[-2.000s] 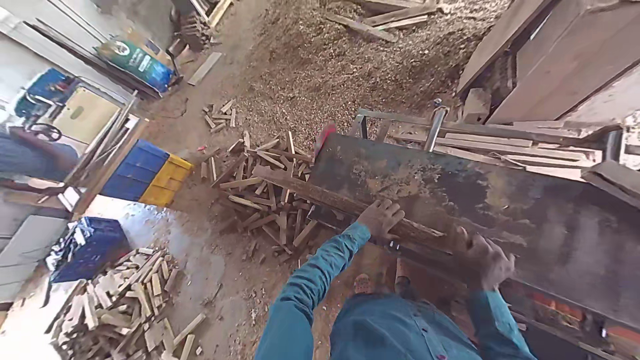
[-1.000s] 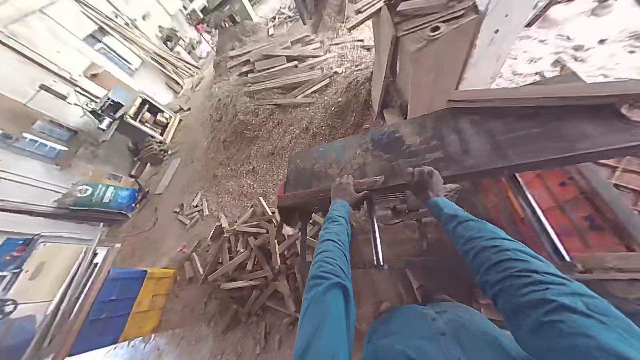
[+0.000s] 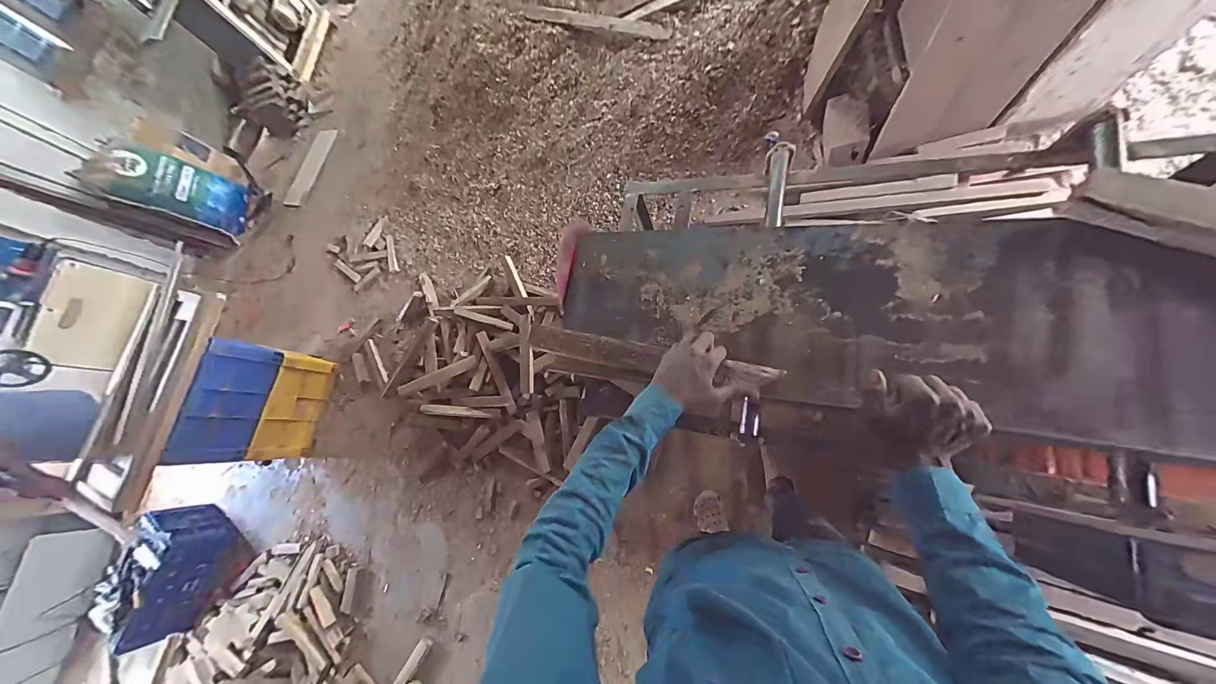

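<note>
A rough wooden strip (image 3: 608, 350) lies along the near edge of the dark, worn tabletop (image 3: 950, 313), its left end sticking out past the table over a heap of wood offcuts (image 3: 475, 366). My left hand (image 3: 701, 375) grips the strip near its right end. My right hand (image 3: 926, 418) is at the table's near edge, right of the strip, with its fingers curled; whether it holds anything cannot be told. Below my left hand a shiny metal rod (image 3: 749, 418) shows at the table edge.
A metal frame with long boards (image 3: 912, 198) runs behind the table. Sawdust (image 3: 532, 123) covers the ground beyond. To the left stand a blue and yellow crate (image 3: 252, 399), a dark blue crate (image 3: 180, 570) and a second offcut pile (image 3: 275, 617). My feet are close below the table.
My right hand has moved away from the strip, which both hands were at before. The view has swung noticeably.
</note>
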